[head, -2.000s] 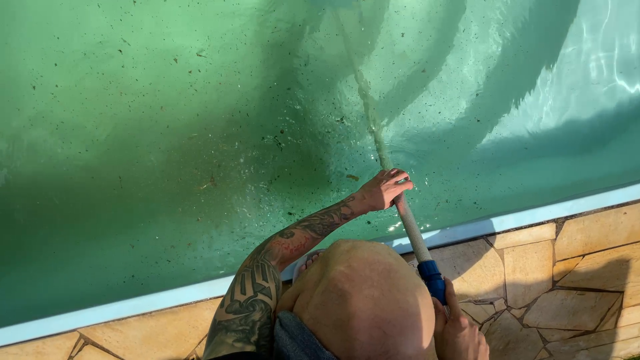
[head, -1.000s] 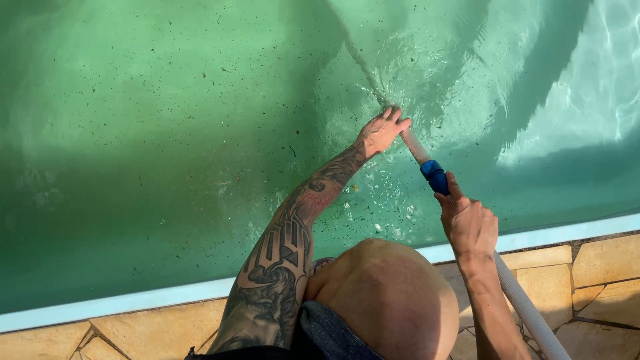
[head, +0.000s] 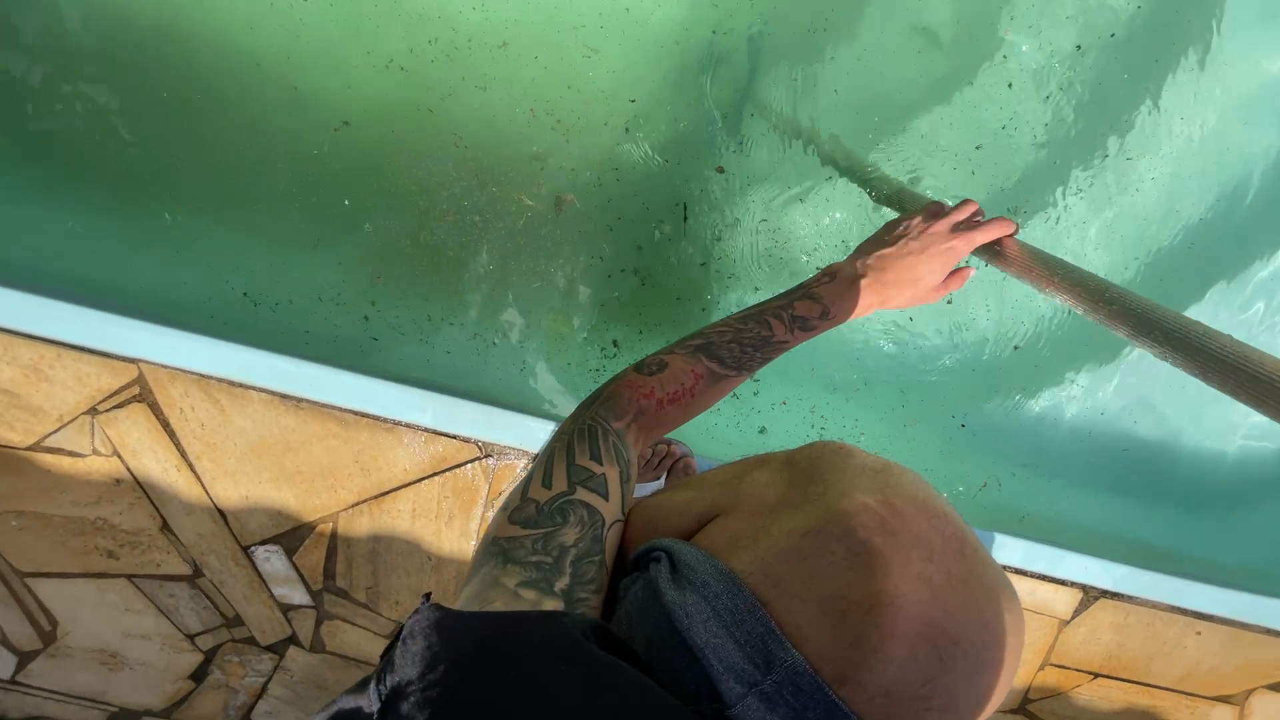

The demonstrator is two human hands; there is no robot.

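My left hand (head: 925,255) reaches out over the pool water, its palm and fingers resting on a ribbed pool hose (head: 1130,310). The fingers look fairly straight, and whether they grip the hose is hard to tell. From the right edge the hose runs to my hand, then slants down under the surface toward the upper middle, where a blurred bluish shape (head: 745,80) shows underwater. My right hand is out of view.
Green, cloudy pool water (head: 450,200) carries floating specks of debris. A pale blue pool edge (head: 250,375) borders irregular stone paving (head: 300,430). My bent knee (head: 850,560) and part of a foot (head: 665,460) are at the edge.
My right hand and the blue fitting it held have left the view. The hose now runs off to the right from my left hand. The view has shifted.
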